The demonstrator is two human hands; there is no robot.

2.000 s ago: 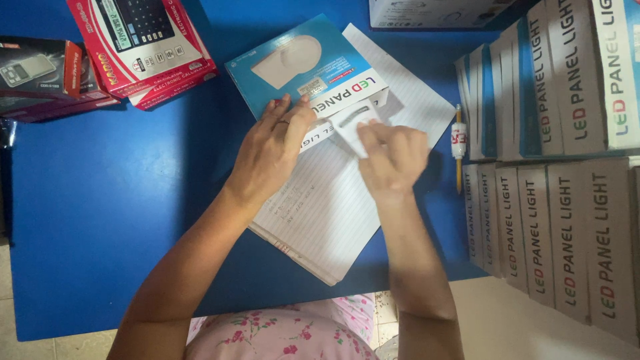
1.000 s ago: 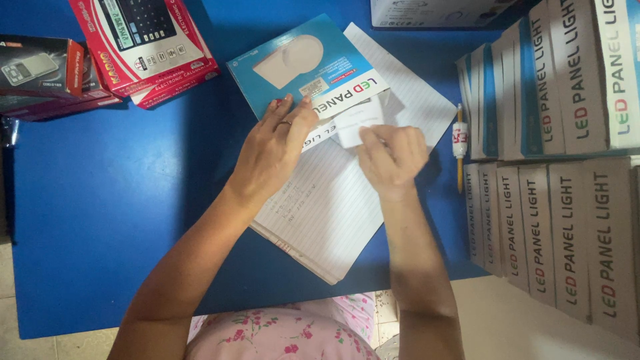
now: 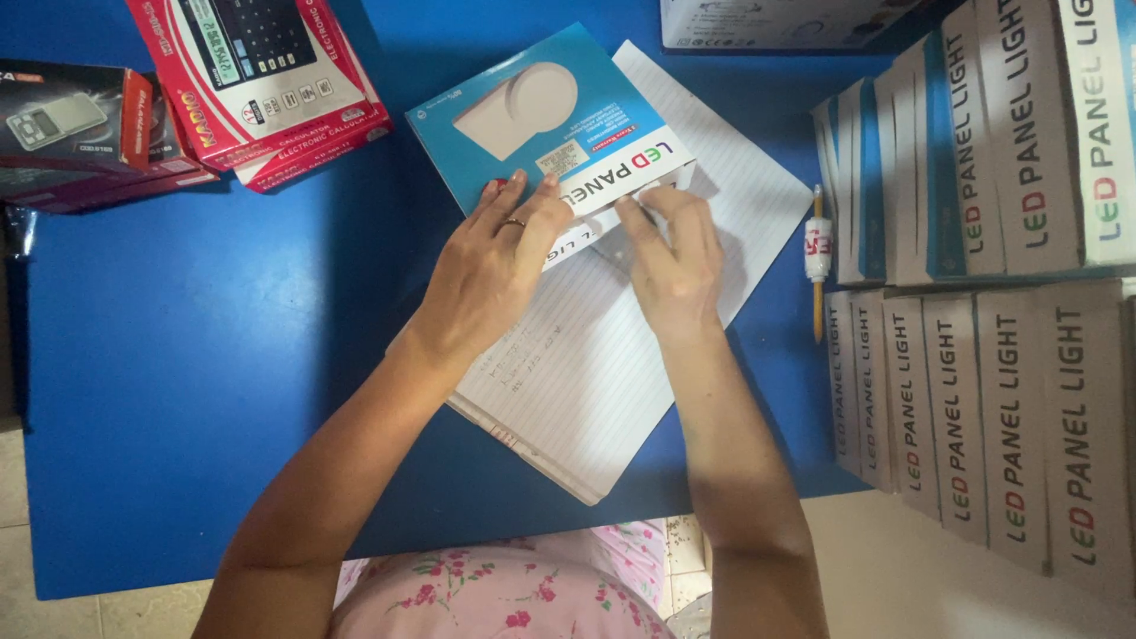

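A blue and white LED panel light box lies tilted over a lined notebook with handwriting on its page. My left hand holds the box at its near left edge, fingertips on the printed top, a ring on one finger. My right hand has its fingertips at the box's near edge, by the side opening, where part of a flap shows. Whether the fingers pinch something there is hidden. The white piece seen earlier is not visible outside the box.
Calculator boxes and a pocket-scale box stand at the upper left of the blue table. Stacked LED panel light boxes line the right side. A pencil with a white wrapped tube lies beside them. Another box is at the top.
The white piece that my right hand held at the box's near side has gone out of sight at the opening. My right hand has moved closer to the box edge. My left hand stays on the box.
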